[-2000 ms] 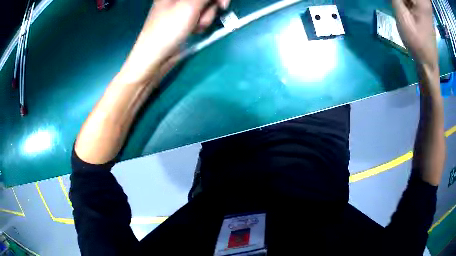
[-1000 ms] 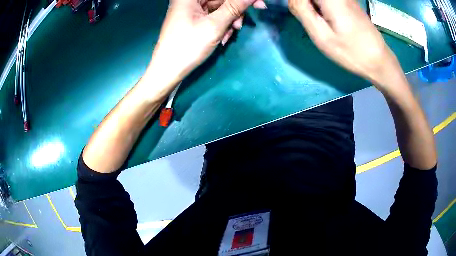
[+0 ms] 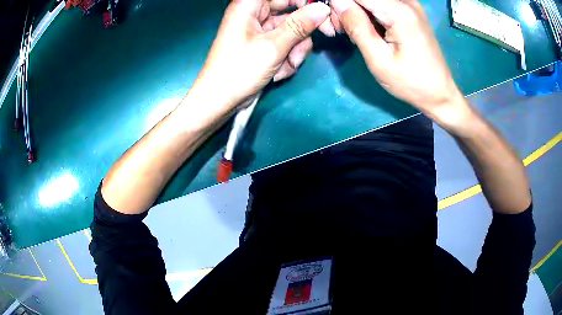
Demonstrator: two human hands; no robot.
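My left hand (image 3: 271, 37) and my right hand (image 3: 388, 46) meet at the top edge of the picture, fingertips together. Between them is a small dark and red connector end (image 3: 318, 2), mostly hidden by the fingers and cut off by the edge. A white-sleeved harness branch (image 3: 239, 126) comes out from under my left hand toward me. It ends in a red-orange connector (image 3: 225, 170) near the bench's front edge.
A pale flat block (image 3: 487, 26) lies on the green bench (image 3: 154, 80) at the right, with a thin strip at its end. Harness bundles (image 3: 24, 80) lie at the left, red connectors (image 3: 109, 18) at the upper left, more cables at far right. A blue stool (image 3: 537, 83) stands beyond the edge.
My right hand has come in from the far right to meet my left hand. The red-orange connector has moved right and toward the front edge. The white two-holed block is out of view.
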